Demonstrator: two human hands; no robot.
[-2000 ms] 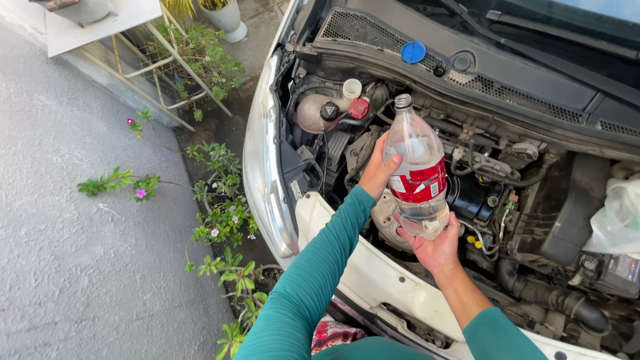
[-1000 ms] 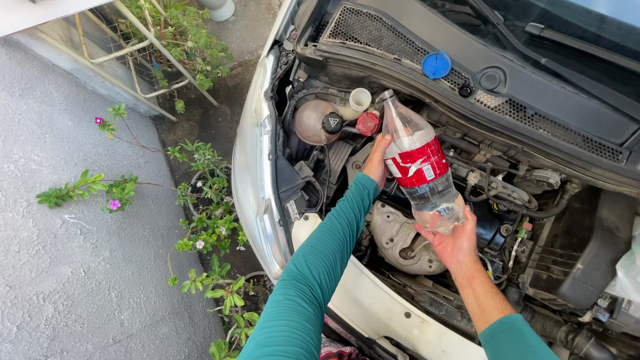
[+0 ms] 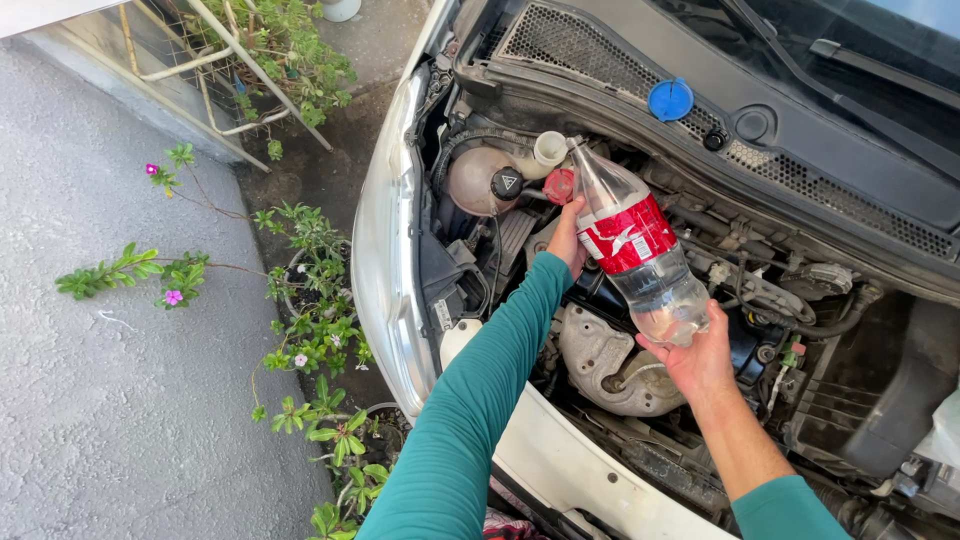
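Note:
Both hands hold a clear plastic bottle with a red label, part full of clear liquid, over the engine bay. My left hand grips its side near the shoulder, while my right hand supports the base. Tilted toward the upper left, the uncapped bottle has its mouth close beside the open white filler neck; whether they touch I cannot tell. Left of that neck sits a round coolant reservoir with a black cap. A red cap lies just below the neck. No liquid is seen flowing.
A blue cap stands open on the cowl grille. The silvery headlight and white front panel edge the bay. Flowering plants grow between the car and a grey wall. A plastic bag lies at far right.
The bottle has gone from nearly upright to tilted, its mouth moving left to the white filler neck. Both hands have stayed on it. The view has shifted somewhat.

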